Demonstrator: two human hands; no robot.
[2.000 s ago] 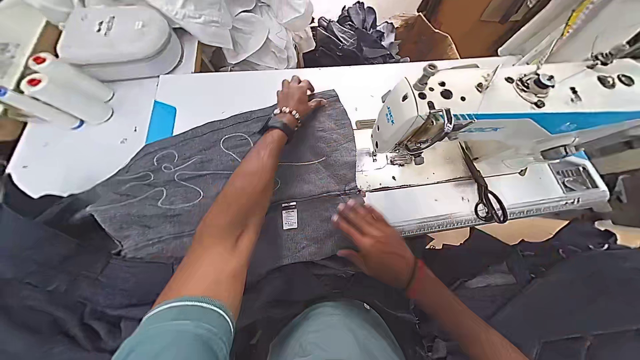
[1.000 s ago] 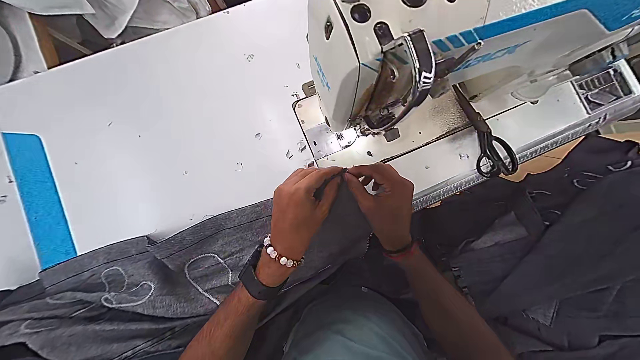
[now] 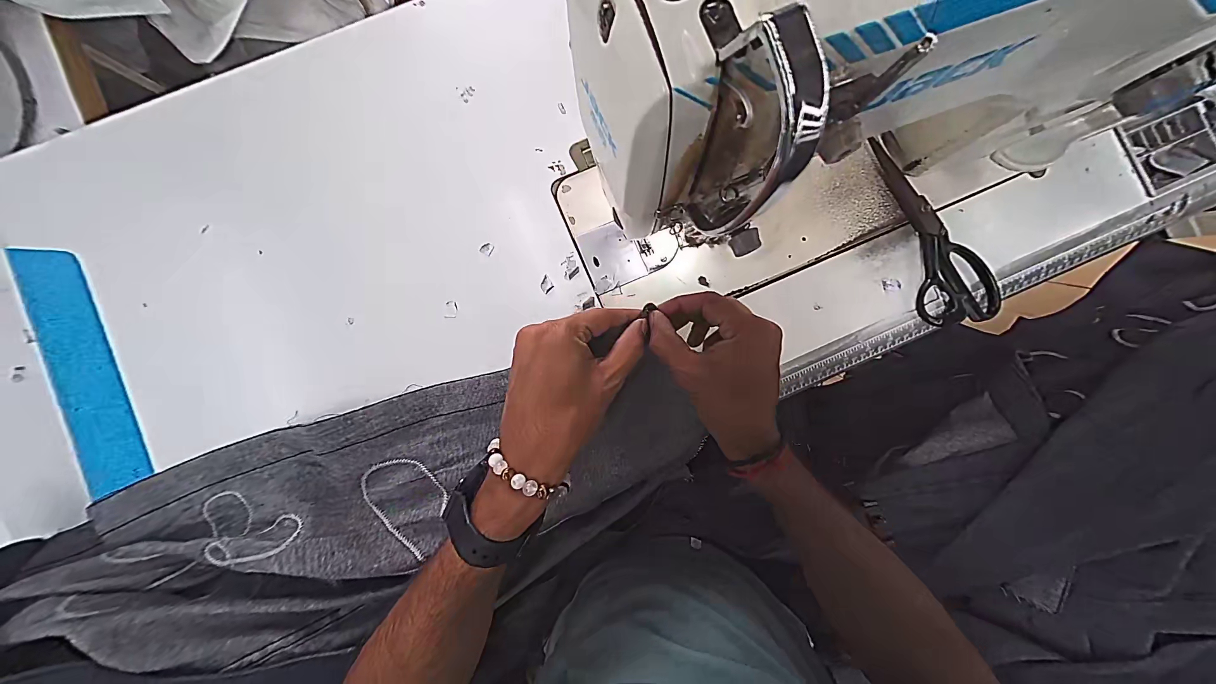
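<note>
Dark grey denim fabric (image 3: pixel 332 494) with pale looped stitching drapes over the table's front edge and across my lap. My left hand (image 3: pixel 575 380), with a bead bracelet and a black wristwatch, pinches an edge of this denim between thumb and fingers. Right beside it, my right hand (image 3: pixel 722 366) pinches the same edge, and the fingertips of both nearly meet. Just beyond them is the lit needle area of an industrial sewing machine (image 3: pixel 627 133); no fabric lies under its presser foot. What exactly the fingertips hold is too small to tell.
Black-handled scissors (image 3: pixel 955 275) lie on the machine bed at the right. Thread scraps dot the white table (image 3: pixel 285 218), which has a blue strip (image 3: pixel 81 370) at the left. More dark denim (image 3: pixel 1073 503) is heaped at the right. White cloth (image 3: pixel 199 24) sits beyond the back edge.
Two seconds ago the denim lay flat on the table under both hands; it has since come down towards my lap, and my hands have closed together on its edge. The view has moved nearer.
</note>
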